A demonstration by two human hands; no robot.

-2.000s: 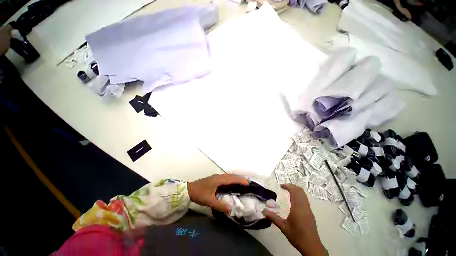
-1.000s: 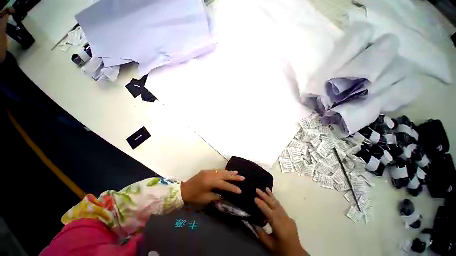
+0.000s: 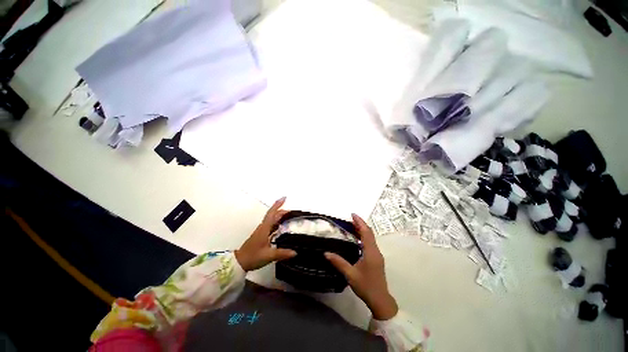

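A small black bag is held between my two hands at the near edge of the table, against the dark apron. Its opening faces up, and crumpled white stuffing paper shows inside it. My left hand grips the bag's left side, with the thumb on its front. My right hand grips the right side, with the thumb on the front too. The bag's underside is hidden.
Desiccant sachets lie in a heap with a dark stick on them. Bundled straps and black bags lie at right. Rolled paper is behind. A hang tag lies at left, near the lilac sheets.
The bag has turned so that its paper-filled opening shows again at the top. My hands have moved from lying over it to holding its two sides. The view has shifted slightly.
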